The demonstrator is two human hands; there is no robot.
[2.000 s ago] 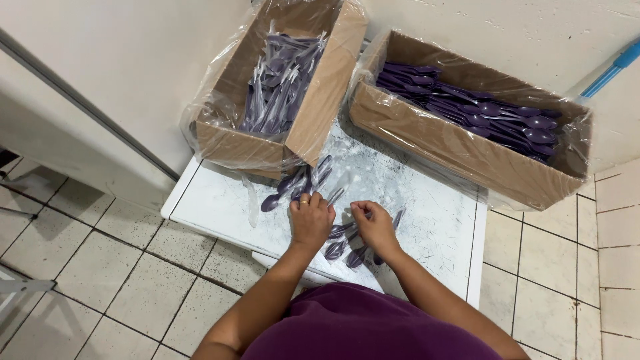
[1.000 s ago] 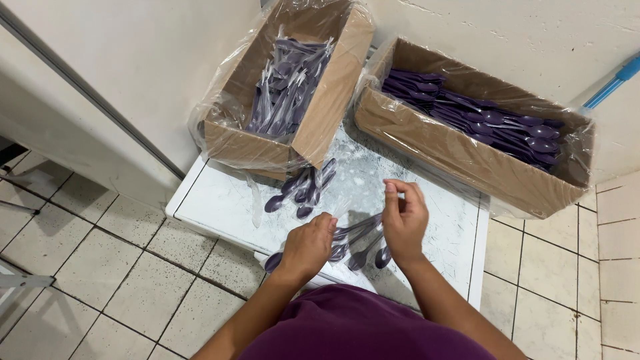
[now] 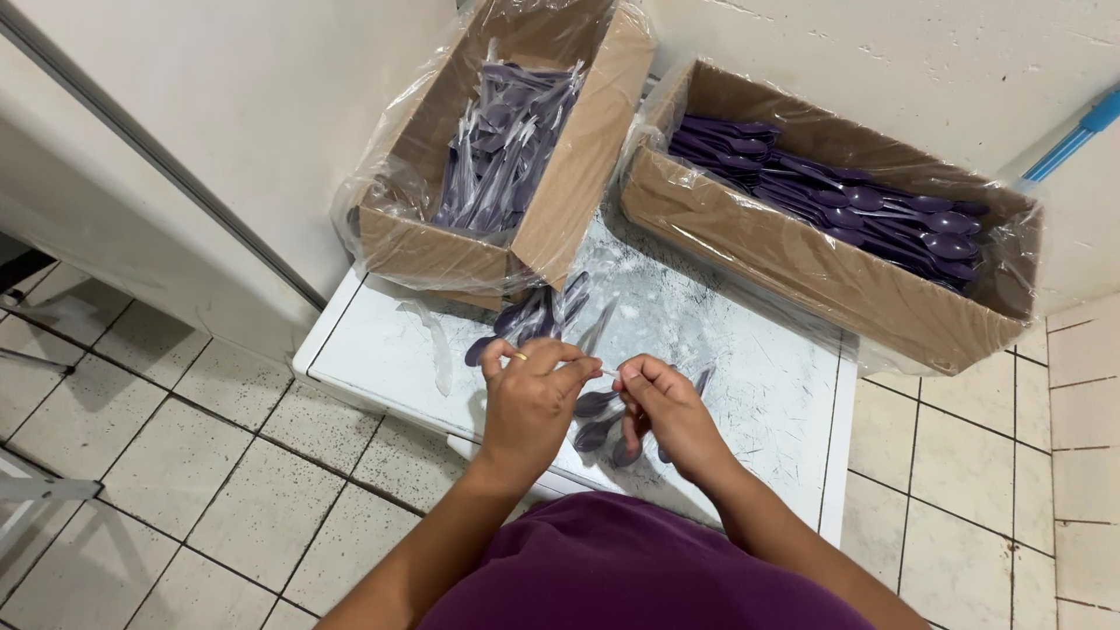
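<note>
My left hand, with a ring on one finger, pinches a thin clear plastic strip between thumb and finger. The strip's other end is pinched by my right hand. Just beyond my left hand lie several purple plastic spoons, partly covered by clear wrap. More purple spoons lie on the white worktop under and beside my right hand. A clear plastic sleeve sits between the two groups. The left cardboard box holds wrapped purple spoons; the right cardboard box holds unwrapped purple spoons.
Both boxes are lined with clear plastic and stand at the back of the scratched white worktop. A crumpled clear plastic piece lies at its left. A blue pole leans at the far right, and a metal leg stands at lower left.
My hands were apart one second ago and now meet at the thin strip. My left hand has moved forward, near the wrapped spoons.
</note>
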